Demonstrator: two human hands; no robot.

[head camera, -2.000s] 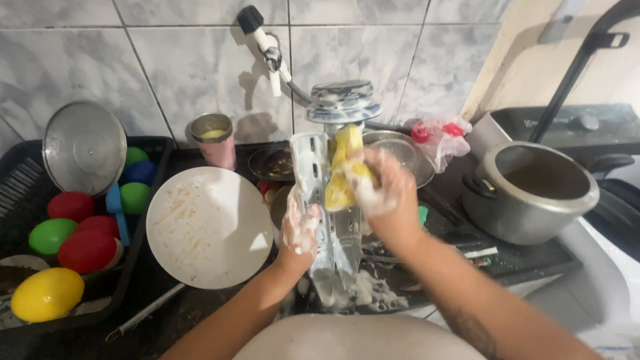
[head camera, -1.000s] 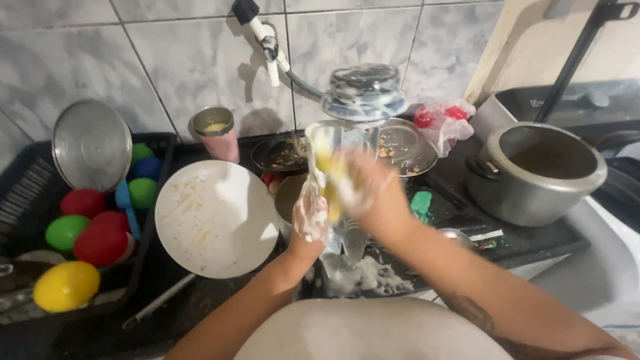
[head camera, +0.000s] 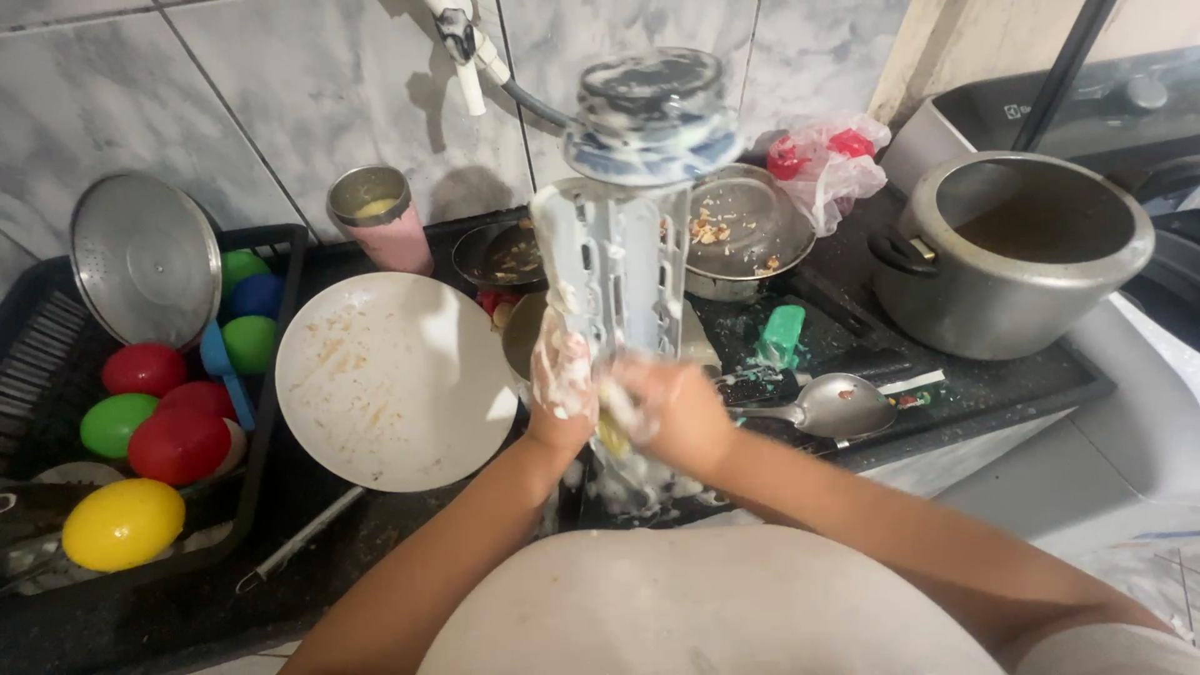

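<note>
My soapy left hand (head camera: 564, 380) grips the left side of a foam-covered, pale slotted plastic rack (head camera: 623, 267), which stands upright at the middle of the view. Lower on it, my right hand (head camera: 667, 403), blurred, is closed around a yellow sponge (head camera: 614, 433) against the rack. Behind the rack's top rises a dark and blue-white foamy round object (head camera: 652, 117); whether they are joined cannot be told. Foam lies below the hands. To the left is a white plate (head camera: 394, 380) with food stains; to the right, a metal serving spoon (head camera: 844, 405) and a green block (head camera: 781, 336).
A black dish rack (head camera: 267, 375) at the left holds a metal lid (head camera: 147, 261) and coloured cups or bowls. Along the back are a pink tumbler (head camera: 384, 225), pans with food scraps (head camera: 750, 230), a plastic bag (head camera: 834, 169) and a white tap (head camera: 464, 61). A large metal pot (head camera: 1003, 272) stands right.
The right hand with the sponge has moved down the rack, from its upper part to its lower part. The left hand keeps its hold on the rack's left side.
</note>
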